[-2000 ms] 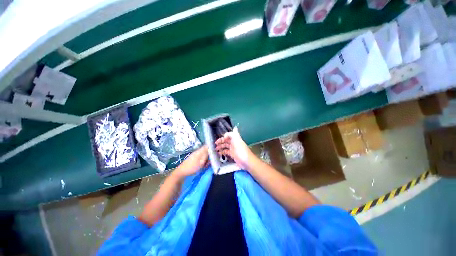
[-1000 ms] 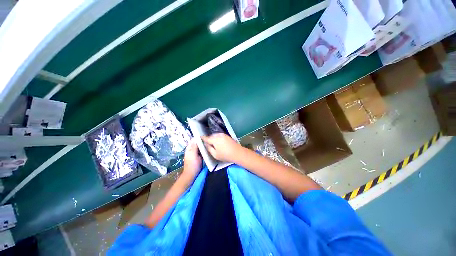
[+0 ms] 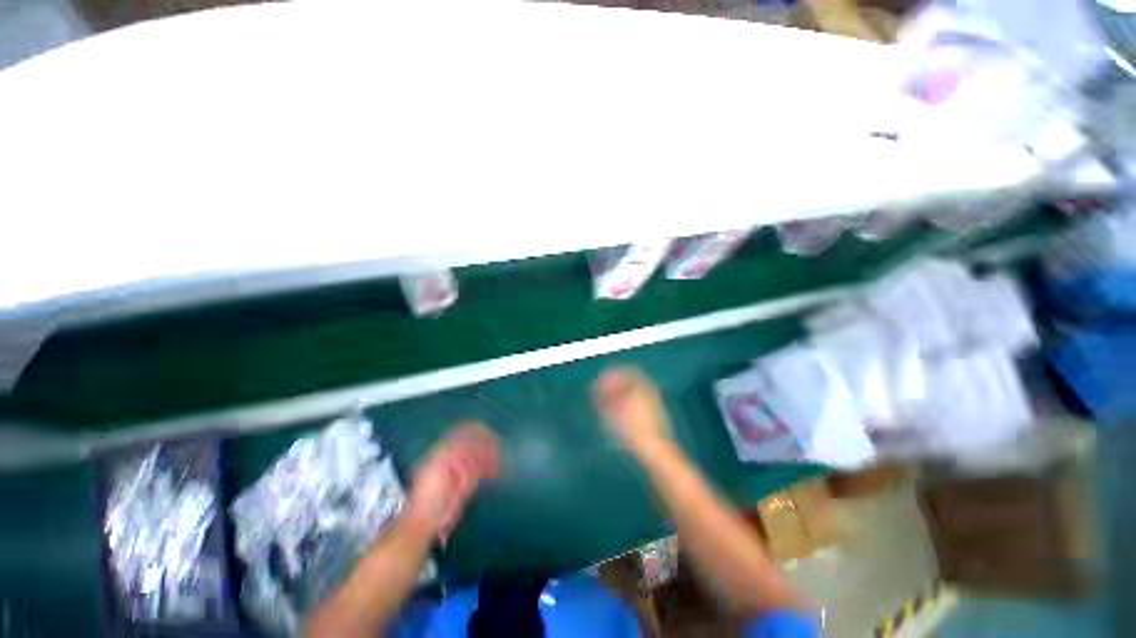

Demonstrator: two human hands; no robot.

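Note:
My left hand (image 3: pixel 459 467) is over the green near lane, right of the bag, blurred. My right hand (image 3: pixel 627 401) is further right and forward, near the white rail, also blurred. No object shows in either hand; finger positions are unclear. The dark tray (image 3: pixel 224 536) with a pile of white strips (image 3: pixel 160 533) stands at the left. The crumpled clear bag (image 3: pixel 318 505) of white pieces lies beside it, partly behind my left forearm. A white retail box (image 3: pixel 432 292) with a pinkish picture stands on the far lane, under the white shelf's edge.
The white rail (image 3: pixel 536 361) divides the green surface. Retail boxes stand in a far-lane row (image 3: pixel 629 269) and in a near stack (image 3: pixel 810 405) at right. A white shelf (image 3: pixel 449 137) covers the upper view. Brown cartons (image 3: pixel 1003 523) are below. Someone's blue clothing (image 3: pixel 1096 361) shows far right.
The retail box that was between my hands is no longer in them. Both hands have moved forward over the belt and apart. The view has tilted up, showing more far-lane boxes and shelf.

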